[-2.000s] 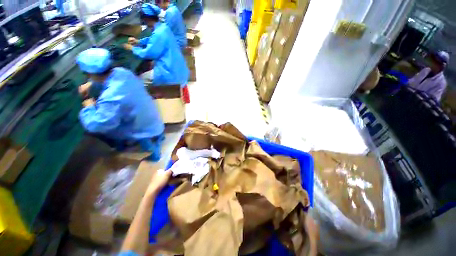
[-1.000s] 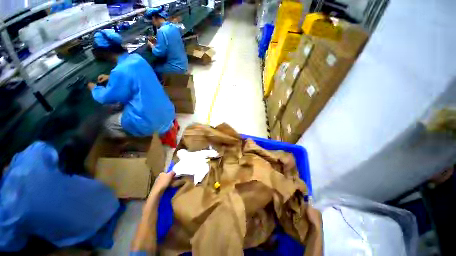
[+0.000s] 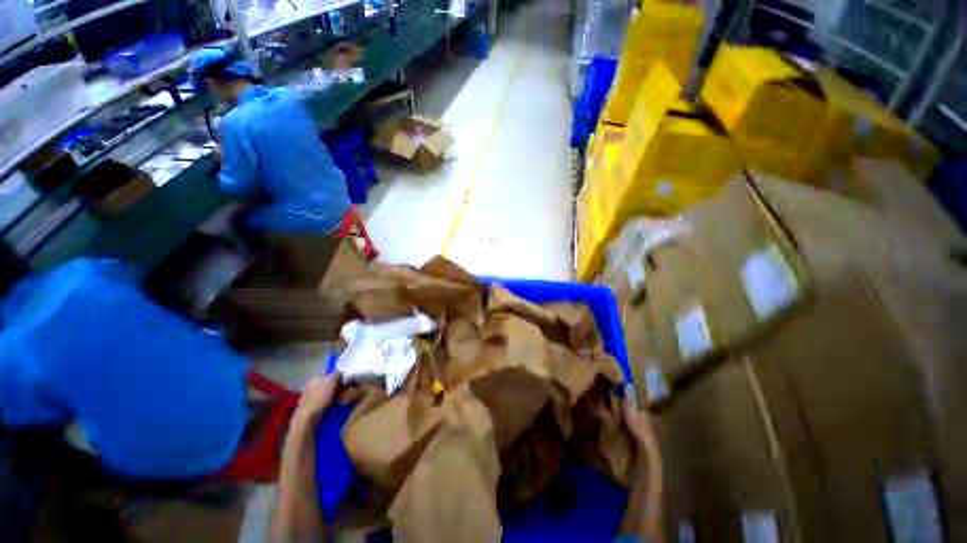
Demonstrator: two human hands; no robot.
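Note:
A blue plastic crate (image 3: 578, 507) is held in front of my body at the bottom centre. Crumpled brown kraft paper (image 3: 509, 371) is heaped in it above the rim. A white paper scrap (image 3: 382, 352) lies on the heap at the left, and a small yellow object (image 3: 437, 388) lies near the middle. My left hand (image 3: 315, 401) grips the crate's left side. My right hand (image 3: 639, 430) is at its right side, slightly blurred, gripping there. The fingers are partly hidden by the crate and paper.
Two seated people in blue smocks (image 3: 281, 159) work at the green-topped bench (image 3: 323, 115) on the left, one on a red stool (image 3: 265, 435). An open carton (image 3: 414, 141) lies on the aisle floor (image 3: 504, 202). Stacked brown cartons (image 3: 848, 350) and yellow cartons (image 3: 679, 159) line the right.
The view has advanced along the aisle. The plastic-covered bin and white pillar have left view, and the carton stacks are nearer on the right. Both hands still hold the crate.

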